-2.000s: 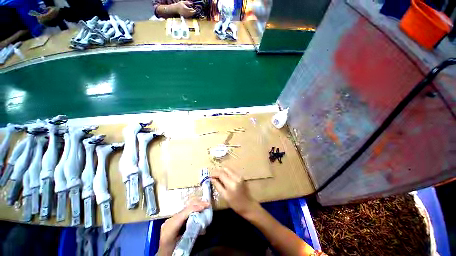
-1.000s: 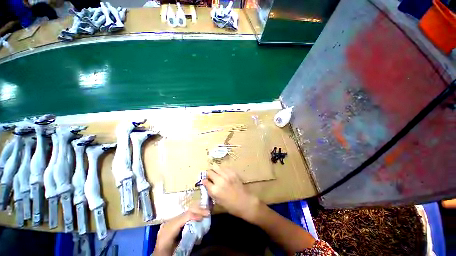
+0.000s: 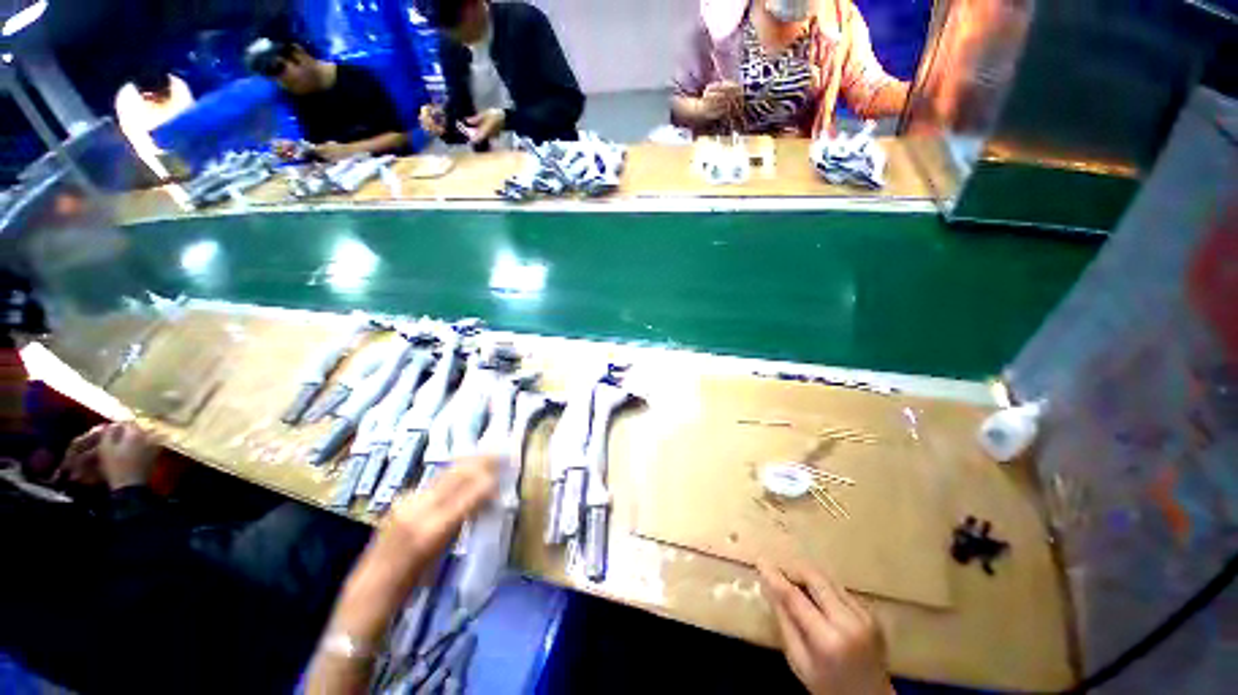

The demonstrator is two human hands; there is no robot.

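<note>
My left hand (image 3: 432,519) is blurred at the bench's front edge, its fingers around a pale grey moulded limb (image 3: 481,570) that reaches down past the edge; its far end is hard to make out. Other grey limbs with dark toed ends (image 3: 597,455) lie to both sides of it. My right hand (image 3: 821,627) is low at the front edge of the cardboard mat (image 3: 706,509), fingers curled together, with nothing visible in them. A white glue dish (image 3: 786,478) with thin sticks around it is on the mat. Small black parts (image 3: 978,543) lie at its right.
A green conveyor belt (image 3: 706,292) runs behind the bench, with seated people (image 3: 509,82) and more limbs (image 3: 570,166) across it. A white bottle (image 3: 1009,430) stands by the stained metal cabinet (image 3: 1154,394). A blue crate (image 3: 523,638) holding limbs is below the edge. Another person's hands (image 3: 120,452) are at left.
The view has swung left and up. My left hand has moved left with the limb, away from my right hand. My right hand has let go of the limb's toed end.
</note>
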